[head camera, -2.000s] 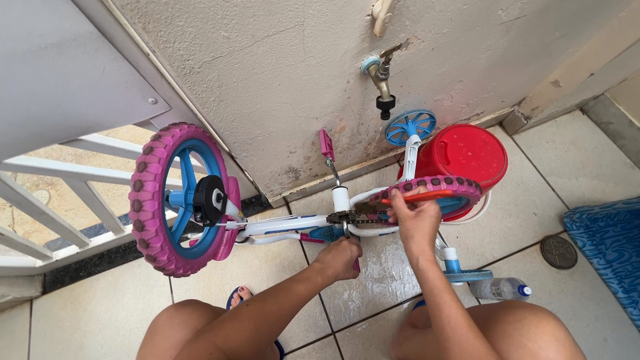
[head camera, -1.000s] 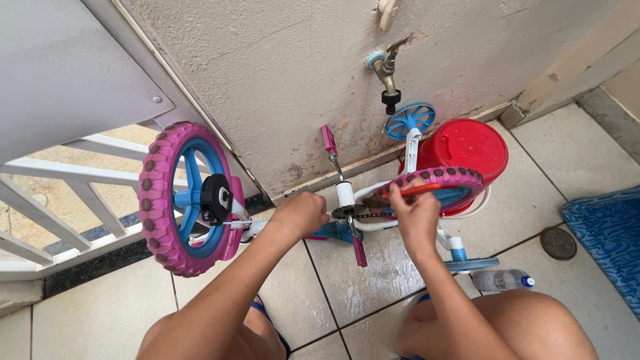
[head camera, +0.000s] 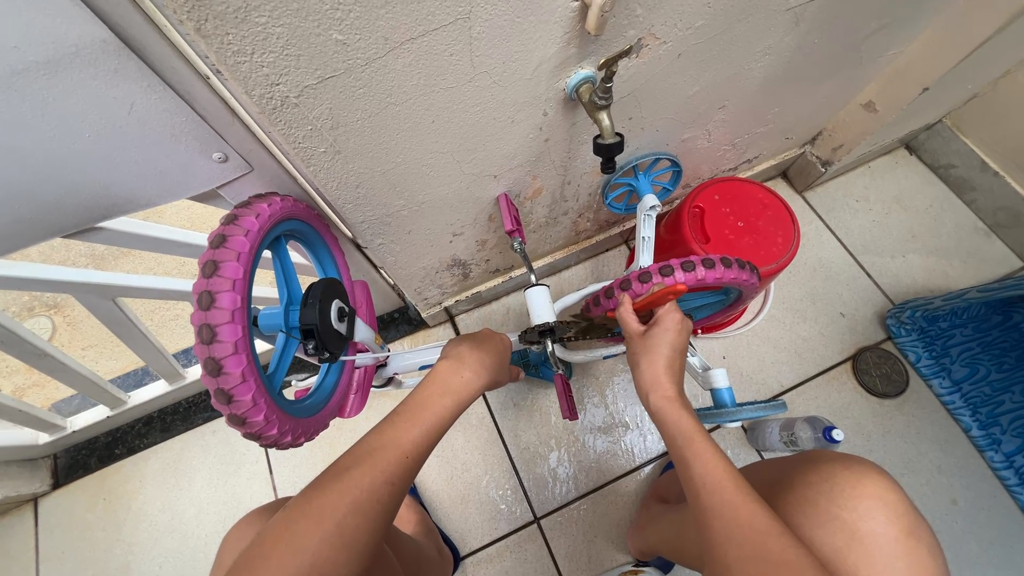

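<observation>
A child's bicycle stands upside down, its pink front tyre at the left and its pink rear tyre at the right. My left hand is closed around the white frame just left of the chainring. My right hand pinches an orange-red handled tool against the rear wheel's near side; its working end is hard to make out near the chain. One pink pedal points up toward the wall, the other pink pedal down toward me. Blue training wheels flank the rear wheel.
A red bucket stands behind the rear wheel, below a brass tap on the wall. A plastic bottle lies by the near training wheel. At right are a round floor drain and a blue mat. A white gate borders the left.
My left hand has moved from the near pedal to the frame left of the chainring. The pedals have turned slightly. My right hand stays by the rear wheel with the tool.
</observation>
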